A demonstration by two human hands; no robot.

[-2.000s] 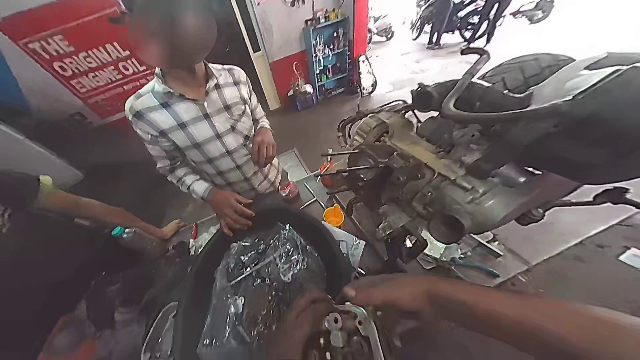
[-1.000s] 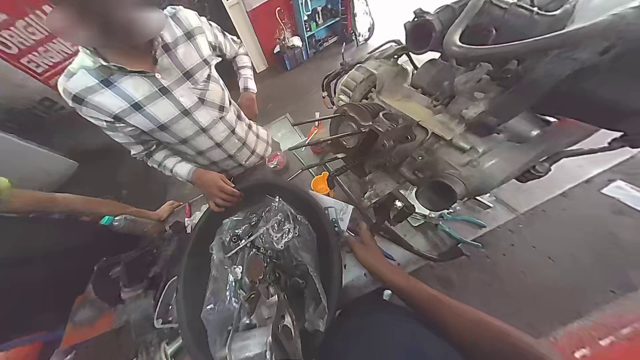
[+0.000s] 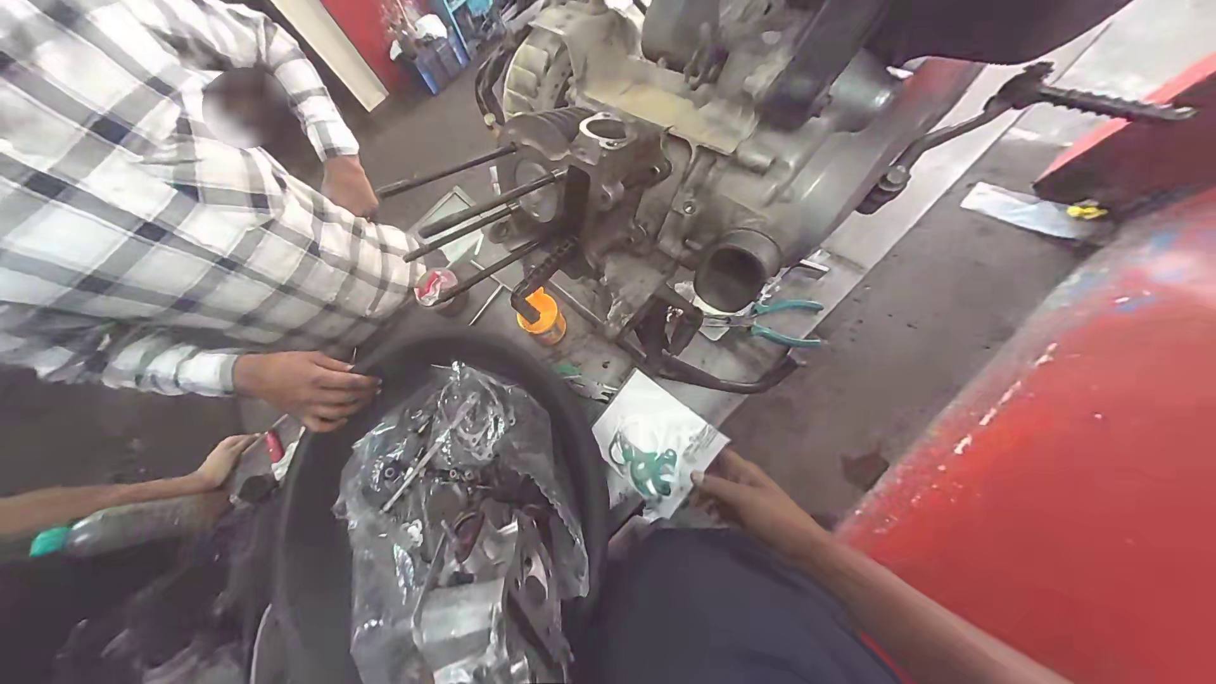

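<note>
My right hand (image 3: 746, 499) grips the lower right corner of a flat clear packet with green gaskets (image 3: 651, 467) and white paper inside. Left of the packet stands a black round tub (image 3: 313, 532), holding a clear plastic bag (image 3: 380, 570) filled with metal engine parts. My left hand is out of view. Beyond the packet is an opened engine (image 3: 693, 180), its long studs (image 3: 484, 214) pointing left. Pliers with teal handles (image 3: 788, 323) lie beneath the engine, and an orange container (image 3: 541, 318) stands between the engine and the tub.
A person in a checked shirt (image 3: 209, 228) stands at the left, one hand (image 3: 309, 385) at the tub's rim. Another person's forearm (image 3: 95, 508) reaches in beside a plastic bottle (image 3: 142, 522). A red painted surface (image 3: 1073, 456) fills the right side. A kick lever (image 3: 950, 133) juts from the engine.
Two seconds ago my right hand was at a metal part over the tub; it has since moved to the packet and holds it. The view has moved closer to the engine and tub.
</note>
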